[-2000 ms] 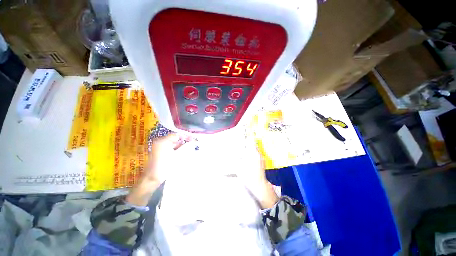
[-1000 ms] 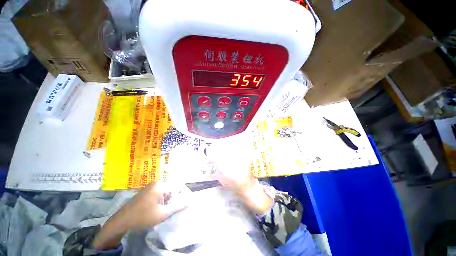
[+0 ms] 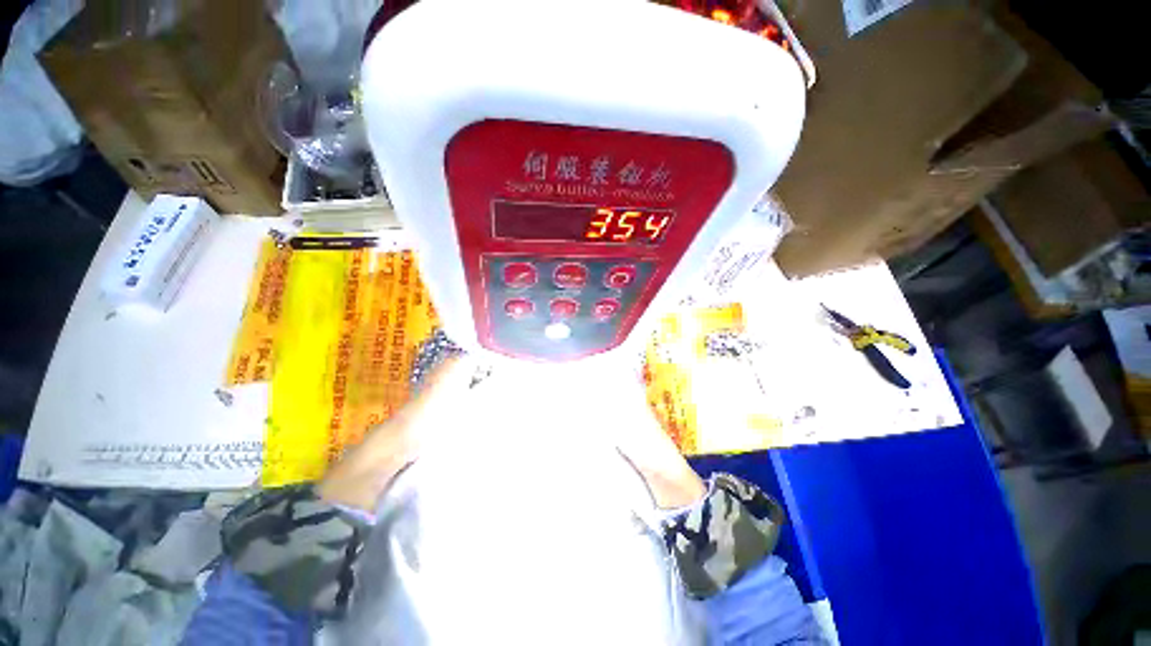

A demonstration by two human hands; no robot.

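Note:
A white garment [image 3: 543,530], washed out by glare, lies from below the machine head down over my lap. The servo button machine [image 3: 581,88] stands over it with a red panel reading 354. My left hand [image 3: 401,429] is at the garment's left edge, its fingers partly lost in glare beside a pile of tiny dark metal pieces [image 3: 433,353]. My right hand [image 3: 656,461] is at the garment's right edge, its fingers washed out. The press point under the head is hidden by glare.
Pliers [image 3: 868,343] and small parts on yellow tape [image 3: 726,343] lie right of the machine. A blue bin [image 3: 903,530] is at the lower right. A white box [image 3: 160,252] and yellow tape [image 3: 301,366] are on the left. Grey-white cloth [image 3: 88,574] is heaped at lower left. Cardboard boxes [image 3: 884,139] stand behind.
Since one second ago, both hands have moved apart to the garment's sides, and my left hand has moved up towards the metal pieces. The garment is now spread up under the head.

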